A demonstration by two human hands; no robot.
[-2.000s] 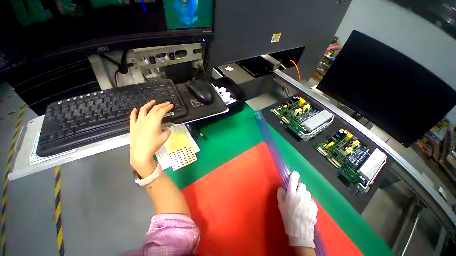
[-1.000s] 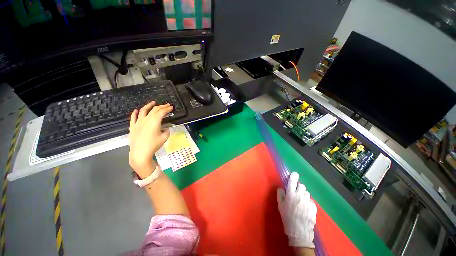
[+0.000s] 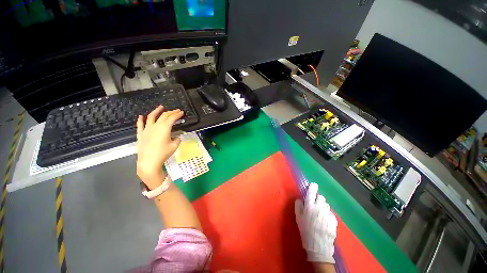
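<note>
My bare left hand (image 3: 155, 141) rests with spread fingers on the right end of the black keyboard (image 3: 96, 120), its fingertips on the keys. My right hand (image 3: 316, 226), in a white glove, lies at the edge of the red mat (image 3: 240, 213) over a long purple transparent strip (image 3: 291, 157). The palm side is hidden, so I cannot tell if it grips the strip. The monitor (image 3: 107, 24) shows dark images and a green window with a bright blue spot. Two green power boards (image 3: 326, 130) (image 3: 385, 178) with white metal blocks sit on a dark plate at the right.
A black mouse (image 3: 213, 97) lies right of the keyboard. Label sheets (image 3: 191, 158) with small dots lie below it on the green bench top (image 3: 243, 141). A second, dark monitor (image 3: 414, 90) stands beyond the metal conveyor rail (image 3: 374, 133). Yellow-black tape marks the floor at left.
The two boards have shifted a little to the right and towards me along the conveyor. The monitor's window changed from green and blue to red and green, then back. My hands stay almost still.
</note>
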